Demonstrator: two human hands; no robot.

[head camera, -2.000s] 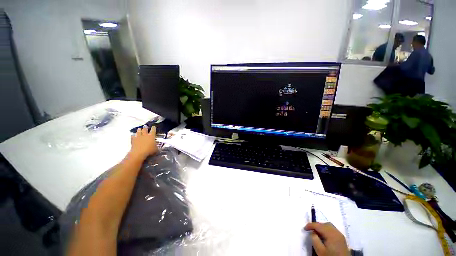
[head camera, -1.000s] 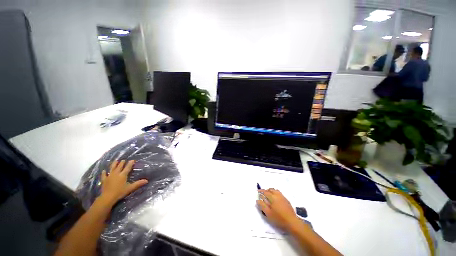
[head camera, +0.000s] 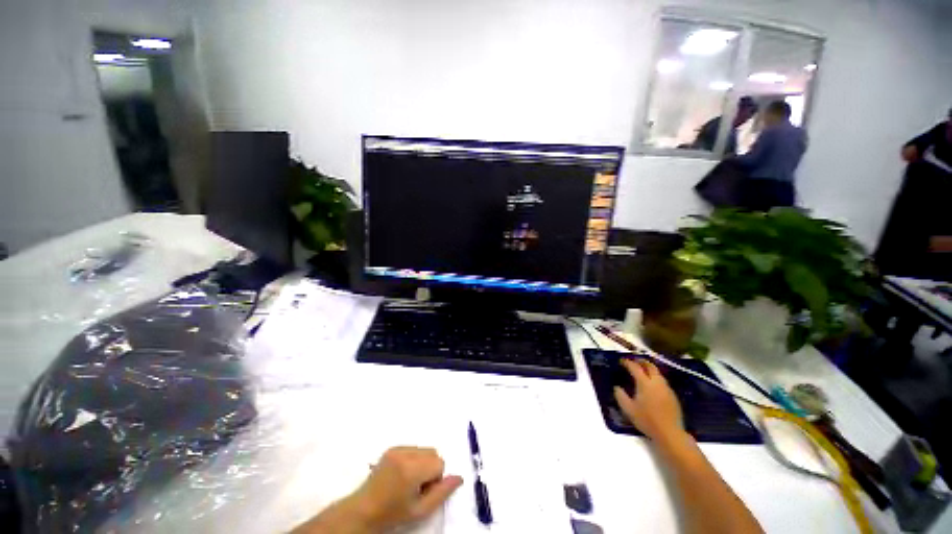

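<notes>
My left hand (head camera: 405, 486) rests on the white desk, fingers curled and empty, left of the pen. The dark pen (head camera: 478, 471) lies loose on a white sheet (head camera: 522, 422) before the keyboard. My right hand (head camera: 649, 398) is curved as over a mouse on the black mouse pad (head camera: 720, 415); the mouse itself is hidden under it. The dark grey garment in a clear plastic bag (head camera: 146, 391) lies at left, touched by neither hand. The monitor (head camera: 480, 214) shows small coloured pattern pieces on black above the black keyboard (head camera: 465, 339).
Loose papers (head camera: 313, 318) lie left of the keyboard. Two small dark pieces (head camera: 576, 498) lie near the front edge. A tape measure (head camera: 835, 459) and a grey tape dispenser (head camera: 910, 485) are at right. Potted plants (head camera: 778, 271) flank the monitor. People (head camera: 770, 156) stand beyond the window.
My right hand has let go of the pen and moved right onto the mouse pad. My left hand has left the bagged garment and moved right, closing beside the pen. The view has turned right.
</notes>
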